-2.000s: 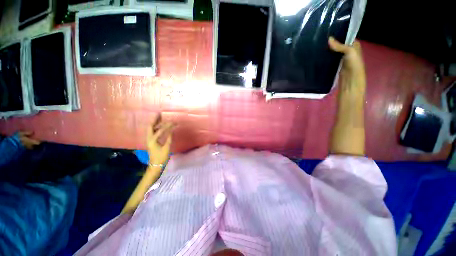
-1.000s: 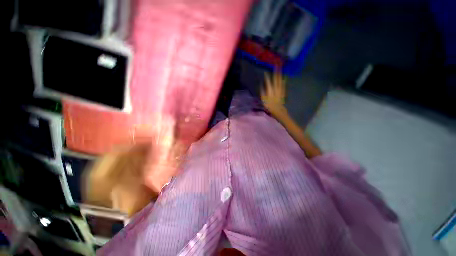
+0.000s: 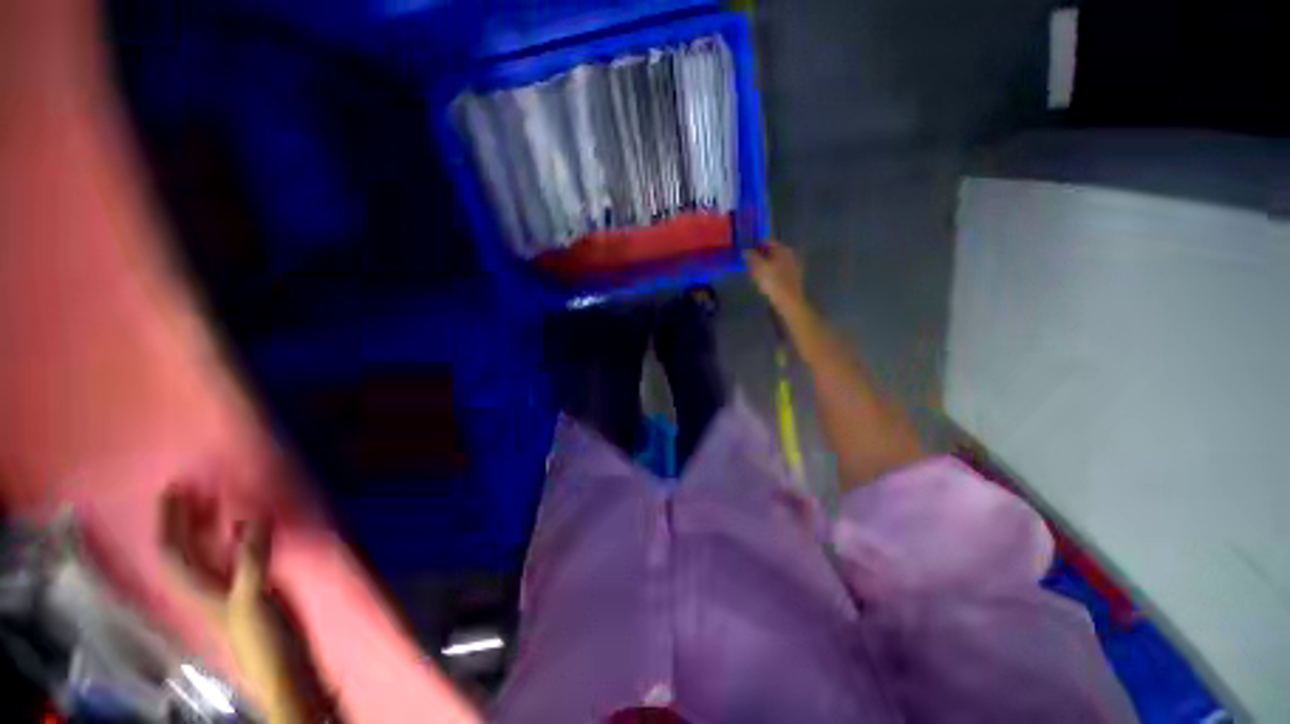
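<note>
A blue bin [image 3: 754, 142] stands in front of me at the top centre. It is packed with upright white-edged units [image 3: 608, 149], with a red strip [image 3: 637, 248] along their near side. My right hand [image 3: 774, 269] is at the bin's near right corner, fingers on or just at the rim; the blur hides whether it grips. My left hand [image 3: 219, 552] is over the pink bench at the lower left, blurred, with fingers apart and nothing seen in it.
The pink-covered bench [image 3: 99, 325] runs down the left side. Blurred shiny items [image 3: 113, 637] lie at its lower left. A large white surface [image 3: 1132, 354] stands at the right, and grey floor [image 3: 863, 156] shows beside the bin. Dark blue shapes fill the space between bench and bin.
The view has turned from the bench and its tablets to the blue bin. My right hand has left the tablet it touched and come to the bin's corner. My left hand stays by the bench.
</note>
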